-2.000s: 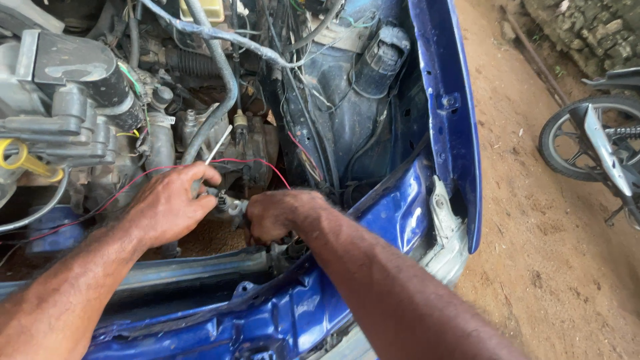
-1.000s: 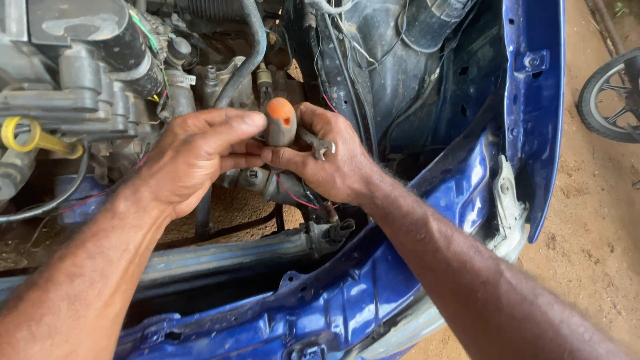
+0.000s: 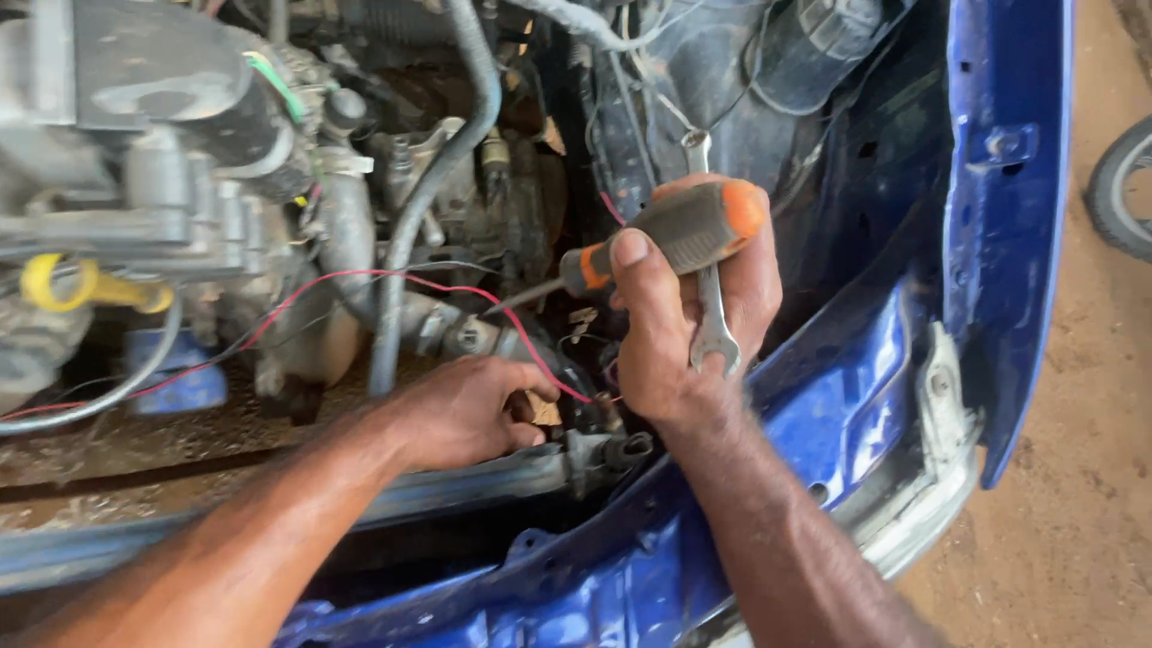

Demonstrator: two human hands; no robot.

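Note:
My right hand [image 3: 688, 306] holds a screwdriver [image 3: 679, 229] with a grey and orange handle, its shaft pointing left. The same hand holds a combination wrench [image 3: 712, 310] against the palm, its open end toward the wrist and its ring end past the fingers. My left hand [image 3: 477, 409] is low at the front of the engine bay, fingers bent beside a hose joint with a metal clamp [image 3: 470, 336]. Whether its fingertips grip anything cannot be made out. A thin red wire [image 3: 450, 286] runs over the hose joint and down between my two hands.
A grey hose [image 3: 409, 234] crosses the engine bay. The engine [image 3: 162, 198] with a yellow ring handle [image 3: 58, 283] is at left. A metal crossbar [image 3: 477, 486] and blue body panel [image 3: 630, 567] border the front. A motorcycle wheel [image 3: 1129, 189] stands on the ground at right.
My hands, together around the screwdriver one second ago, are now apart. The left has gone down beside the hose joint; the right has the screwdriver and wrench.

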